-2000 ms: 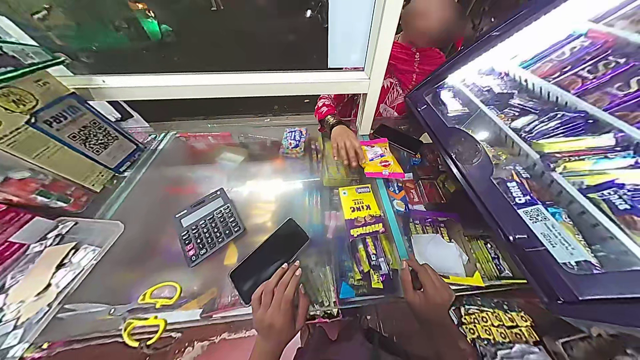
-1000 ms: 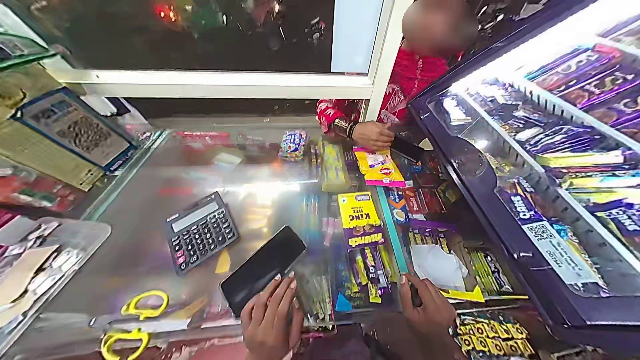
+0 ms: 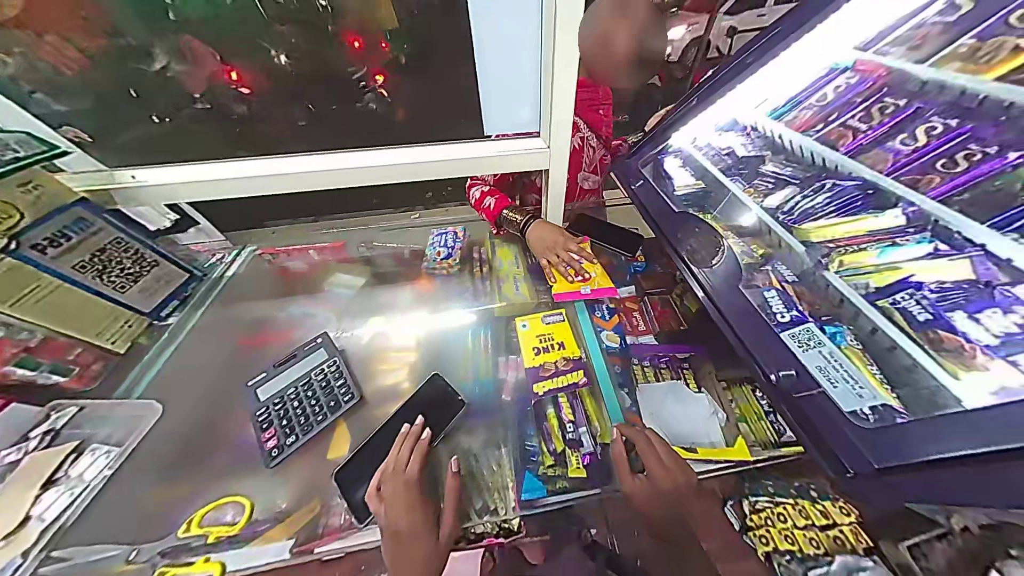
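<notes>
My left hand (image 3: 414,496) rests with spread fingers on the lower right edge of a black smartphone (image 3: 400,444), which lies screen up on the glass counter. My right hand (image 3: 652,480) touches the counter at the near end of a teal strip (image 3: 598,364), its fingers curled; whether it holds anything is unclear. Between the hands lies a yellow and purple box of chocolate bars (image 3: 552,352). Beyond it, another person's hand (image 3: 556,250) with bangles lies flat on a yellow and pink packet (image 3: 584,284). A grey calculator (image 3: 304,398) sits left of the phone.
A lit chocolate display case (image 3: 816,432) stands at right. A second dark phone (image 3: 606,234) lies near the other person. At left are yellow-handled scissors (image 3: 216,518), a clear tray (image 3: 148,412) and a payment code board (image 3: 108,256). A white window frame (image 3: 352,172) crosses the back.
The other person's hand has come down flat onto the yellow and pink packet; one second ago it was raised above its far end. My hands stay at about the same places.
</notes>
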